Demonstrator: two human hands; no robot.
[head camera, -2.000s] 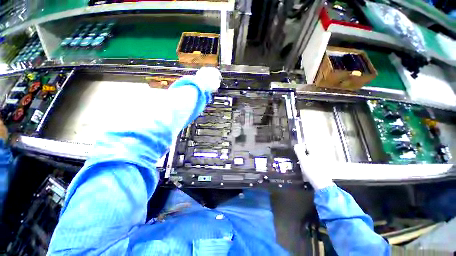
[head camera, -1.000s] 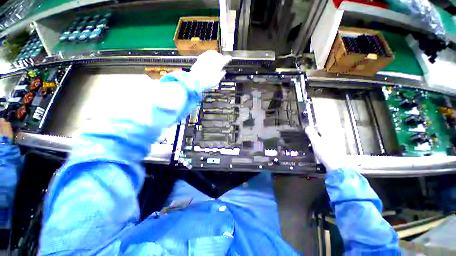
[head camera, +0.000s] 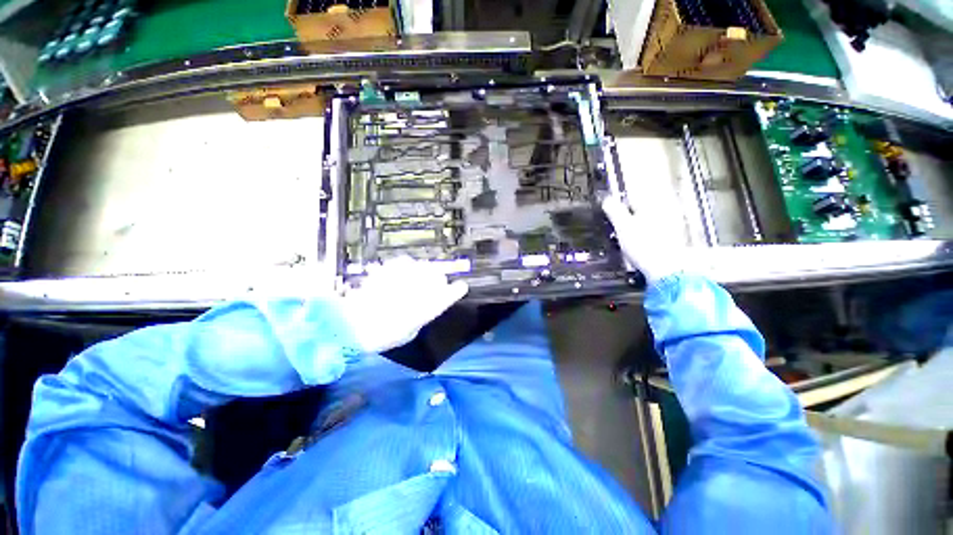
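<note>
A black-grey carrier frame (head camera: 502, 188) with cut-outs and no green board in it lies flat on the conveyor in front of me. My left hand (head camera: 402, 301), in a white glove, rests on its near left edge, with the fingertips over the front rim. My right hand (head camera: 640, 236), also gloved, lies along its right side bar near the front corner. Whether the fingers of either hand close around the frame is hidden.
A green circuit board (head camera: 836, 172) lies on the conveyor at right. Another board (head camera: 19, 172) is cut off at far left. A brown cardboard piece (head camera: 277, 101) lies behind the pale plate. Parts boxes (head camera: 711, 40) stand on shelves beyond the back rail (head camera: 439, 65).
My left hand has moved from the frame's far left corner to its near left edge. My right hand stays at the right side. The whole view has shifted, with shelves now higher.
</note>
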